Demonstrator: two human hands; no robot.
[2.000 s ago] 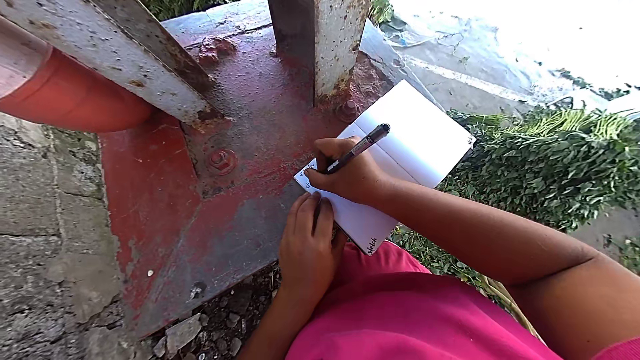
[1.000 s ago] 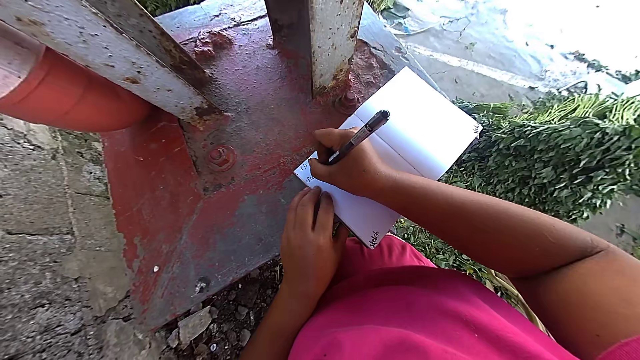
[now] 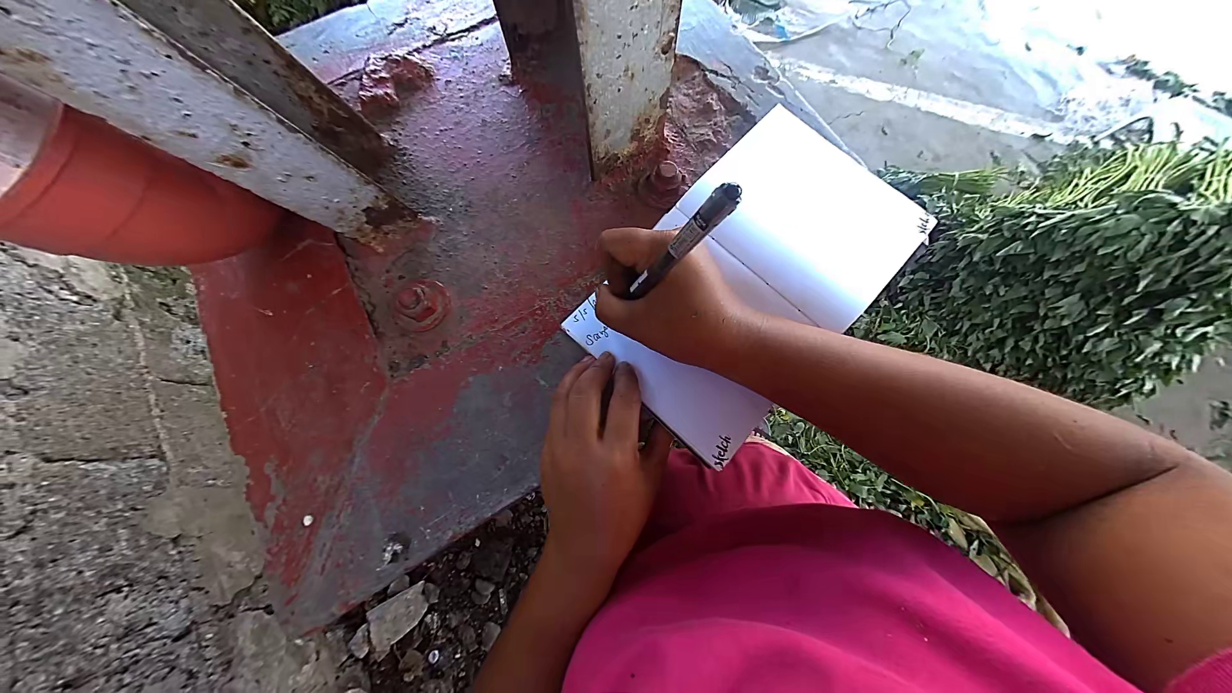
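Observation:
An open notebook [image 3: 818, 221] with white pages lies tilted on the right part of a red and grey painted base [image 3: 462, 414]. My right hand [image 3: 674, 289] grips a black pen [image 3: 685, 239] and rests on the near page; its fingers hide the pen's tip. Handwriting shows at that page's left corner, beside my fingers. My left hand [image 3: 602, 433] lies at the page's lower left edge, fingertips on the paper and thumb partly under the notebook. Printed or written words mark two page corners.
Rusty metal posts [image 3: 630, 87] rise from the base, near bolts [image 3: 421, 303]. A red-orange pipe [image 3: 144, 192] stands at left. Bundled leafy greens [image 3: 1078, 279] lie at right, plastic sheeting [image 3: 1107, 67] behind them. Rubble [image 3: 399, 616] and rough stone paving [image 3: 87, 462] border the base.
More handwriting shows beside my right fingers than two seconds ago. The left hand remains at the notebook's edge, and the pen stays in my right hand.

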